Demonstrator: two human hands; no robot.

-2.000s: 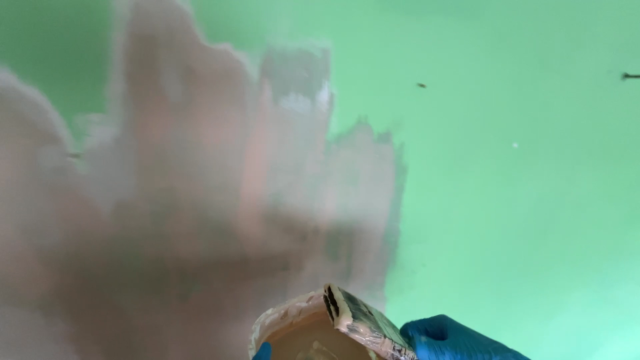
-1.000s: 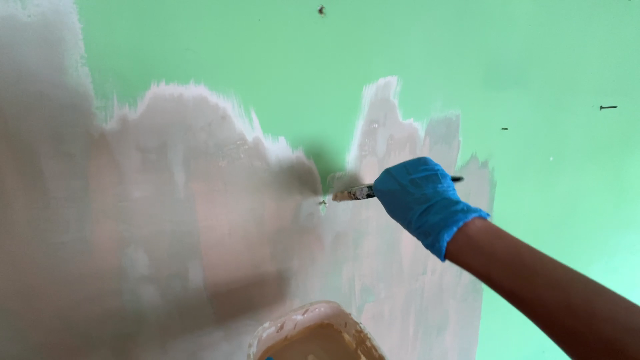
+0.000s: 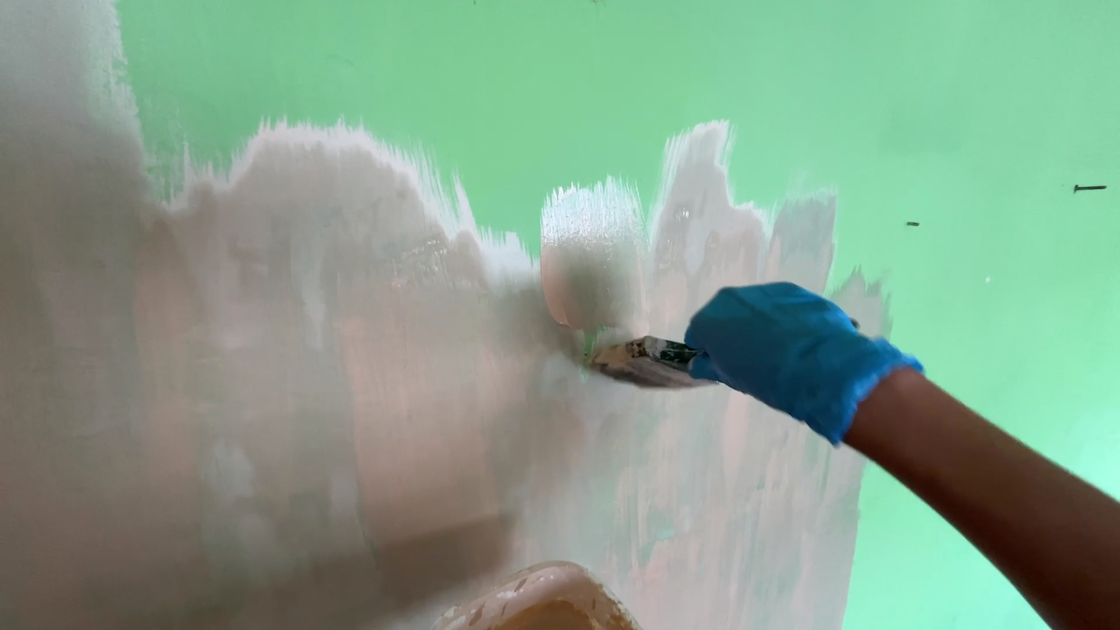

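My right hand, in a blue disposable glove, is closed around the handle of a flat paintbrush. The paint-smeared bristles point left, at or close to the wall. Just above the brush is a wet, glossy patch of pale pinkish paint with a ragged top edge. Pale paint covers much of the lower and left wall over bright green. A paint container with a paint-streaked rim shows at the bottom edge. My left hand is out of view.
A nail sticks out of the green wall at the far right. A smaller dark nail or stub is to its left. Shadows fall across the painted part of the wall.
Two seconds ago the brush was at the container's rim; one second ago it was at the wall. Since then, the pale patch has appeared on the green above the brush.
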